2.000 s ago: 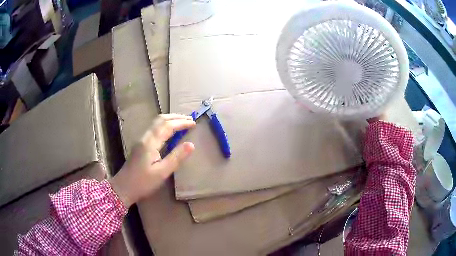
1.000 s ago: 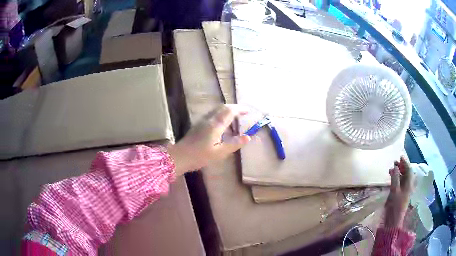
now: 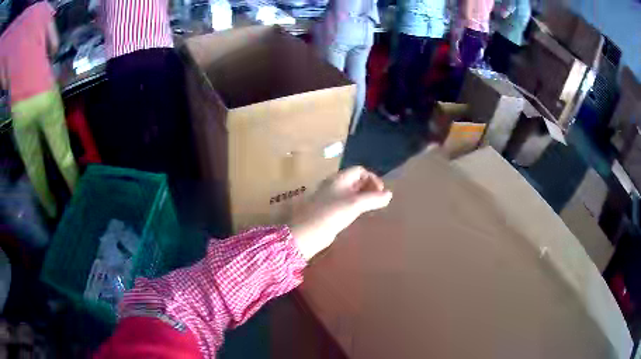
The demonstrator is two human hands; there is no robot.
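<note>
My left hand [image 3: 343, 205] reaches in from the lower left, above the near edge of a large brown cardboard surface [image 3: 450, 259]. Its fingers are loosely curled, a little apart from the thumb, and I see nothing held in it. The hand is slightly blurred. The cardboard surface fills the lower right, with a lighter flap or panel [image 3: 548, 210] along its far right side. My right hand is not in view.
A tall open carton [image 3: 288, 154] with dark printing stands on the floor beyond my hand. A green slatted crate [image 3: 151, 210] with pale pieces is at the left. Several people stand at a bench at the back. More cartons [image 3: 495, 109] stand at the upper right.
The view has swung left, away from the blue nippers and the round white fan, which are now out of view. My right hand has left the picture. My left hand is now over the brown cardboard.
</note>
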